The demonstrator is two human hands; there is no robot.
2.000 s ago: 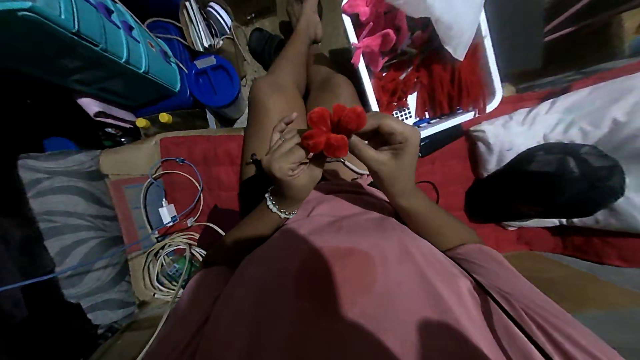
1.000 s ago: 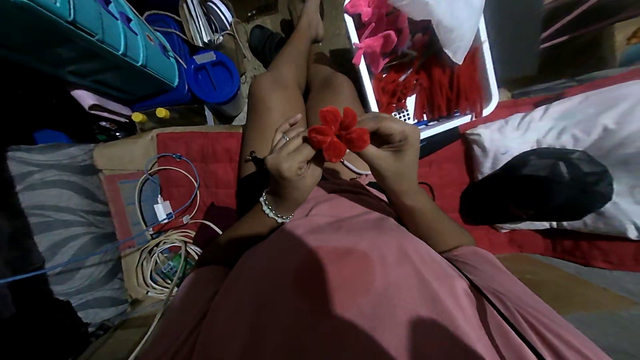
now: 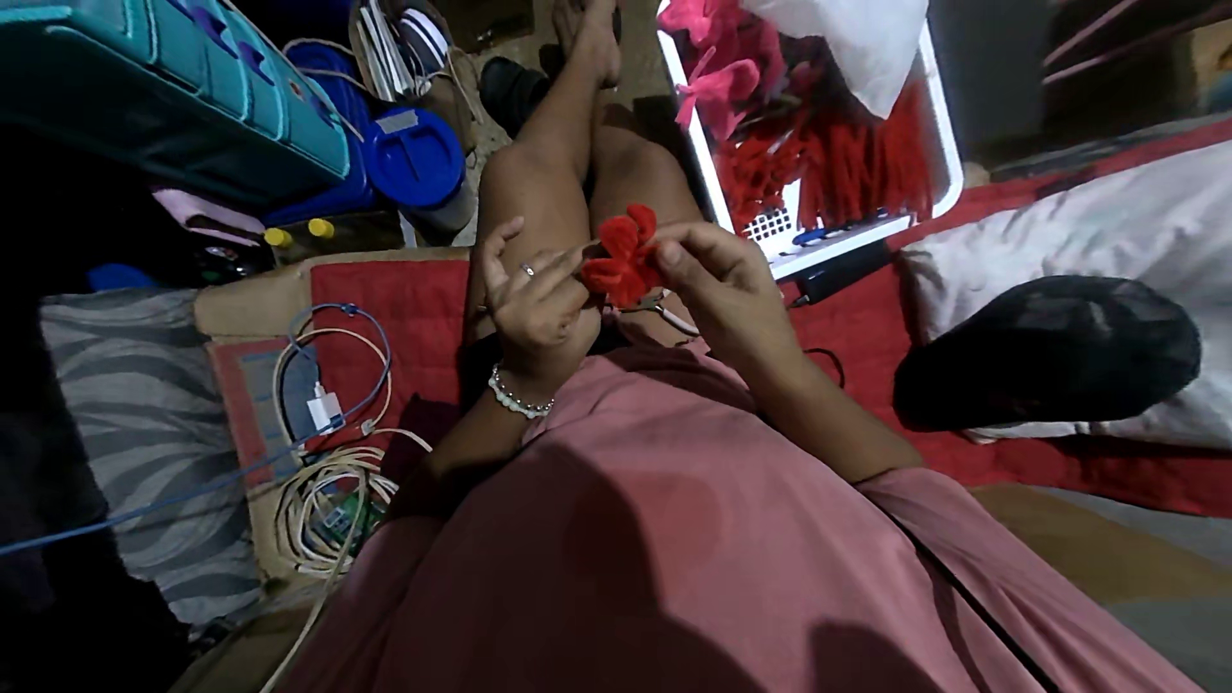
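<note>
A red fuzzy flower, which looks made of pipe cleaners, is held between my two hands above my lap. My left hand, with a ring and a beaded bracelet, has its fingertips at the flower's left side. On the right side, the thumb and index finger of my right hand pinch a petal. Pliers with a pale handle lie on my lap just below the flower, partly hidden. A white plastic basket beyond my right hand holds red pipe cleaners and pink fuzzy shapes.
Coiled cable and a white adapter lie at the left on the red seat cover. A black object rests on a pale pillow at the right. A blue-lidded container and a teal case stand at the upper left.
The flower has turned and tilted between my fingers, so its petals face differently. Both hands have stayed in about the same place above my lap.
</note>
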